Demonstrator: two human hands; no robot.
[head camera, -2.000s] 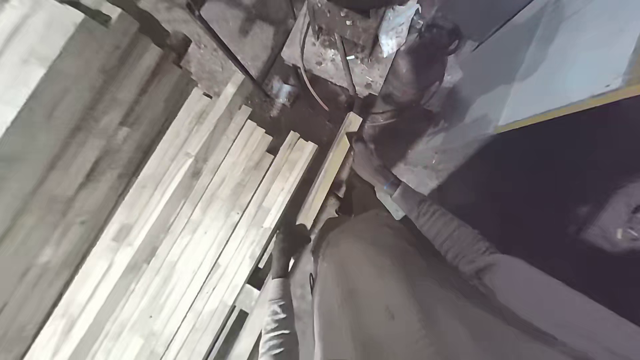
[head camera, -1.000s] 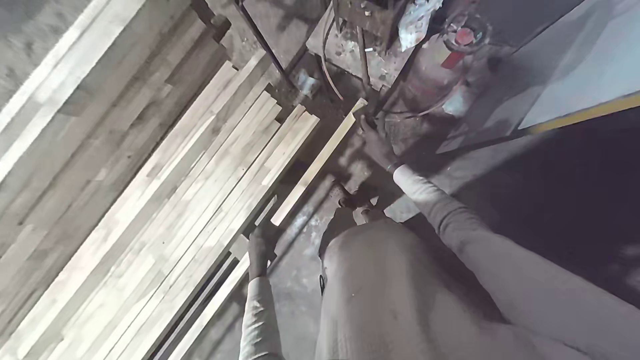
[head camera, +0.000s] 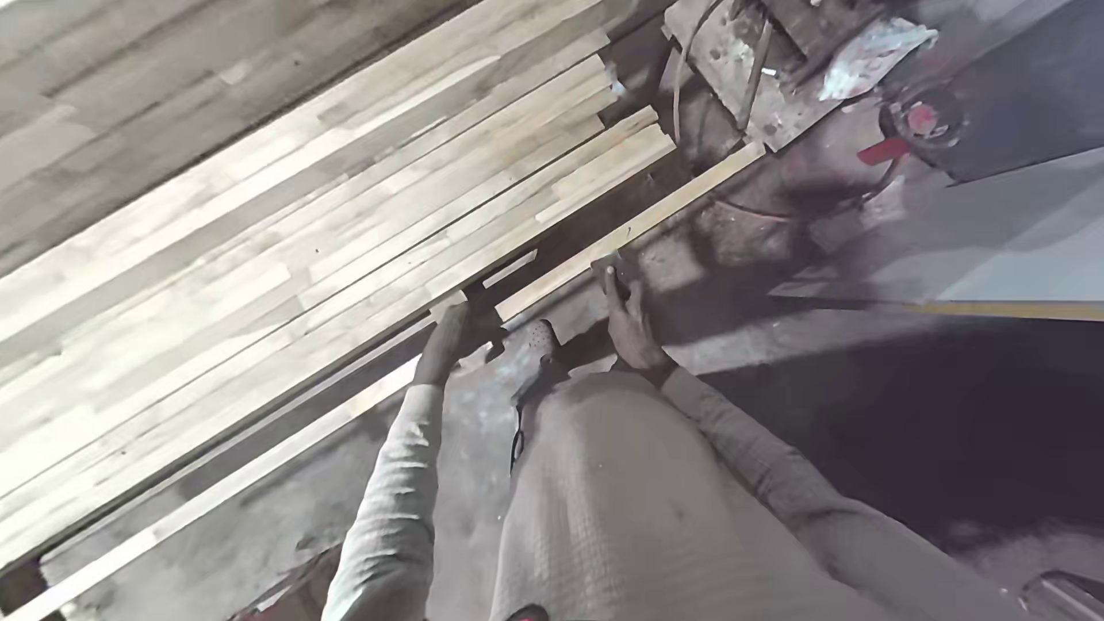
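A long narrow wooden strip (head camera: 638, 226) runs diagonally, apart from the broad row of pale wooden strips (head camera: 362, 233) on the left. My right hand (head camera: 634, 323) is at its lower edge, fingers pointing up, at a small dark flat piece (head camera: 609, 266) beside the strip; whether it grips that piece is unclear. My left hand (head camera: 442, 345) reaches to the edge of the row, near a small pale block (head camera: 448, 304). Its fingers are hard to make out. Another pale strip (head camera: 259, 470) runs down to the lower left from near my left hand.
A stained board (head camera: 789, 112) with a crumpled plastic bag (head camera: 873, 59) and a hose lies at the top right. Beside it stands a round container with a red part (head camera: 921, 119). Further right are a pale panel (head camera: 1026, 224) with a yellow edge and a dark area.
My right hand has moved from the far end of the narrow strip to a place lower along it. The view has turned and shifted.
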